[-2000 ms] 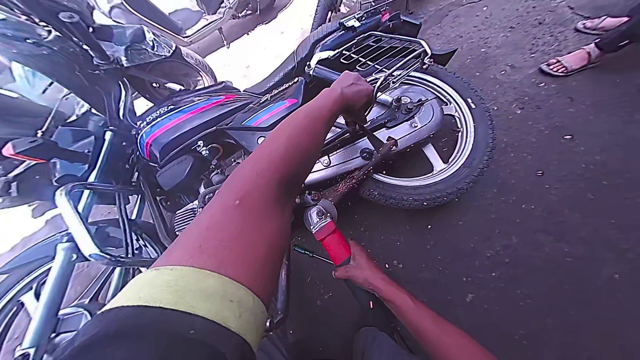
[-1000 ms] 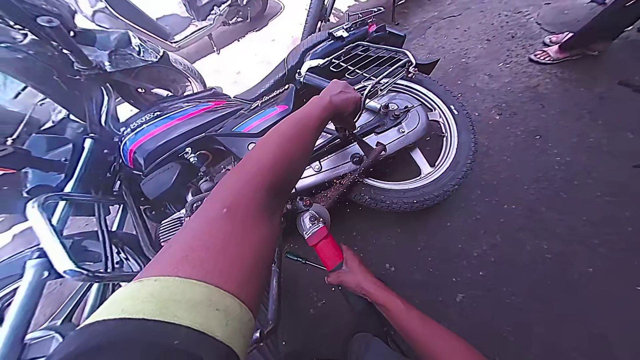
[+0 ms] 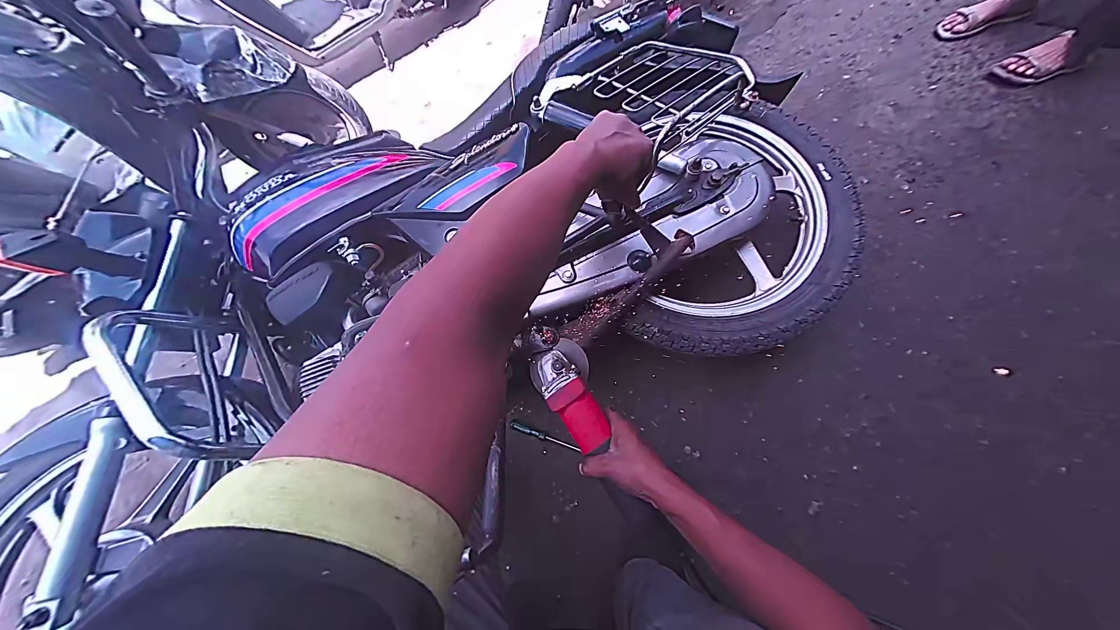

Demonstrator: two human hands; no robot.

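Note:
My right hand is closed around the body of a red angle grinder. Its disc touches or nearly touches metal by the lower end of a rusty bar, and orange sparks fly there. My left arm reaches across the motorcycle; my left hand is closed on a dark metal part of it beside the rear carrier. What lies inside that fist is mostly hidden. Below the hand are the silver chain case and the rear wheel. A screwdriver lies beside the grinder.
A crash guard and the front fork stand at the left. Other two-wheelers are behind the motorcycle. At the upper right, a person's sandalled feet rest on the dark ground. Small bright specks are scattered near the rear tyre.
Sparks at the grinder's disc show more plainly now. The person's feet at the upper right have shifted apart since one second ago. Both my hands keep their holds.

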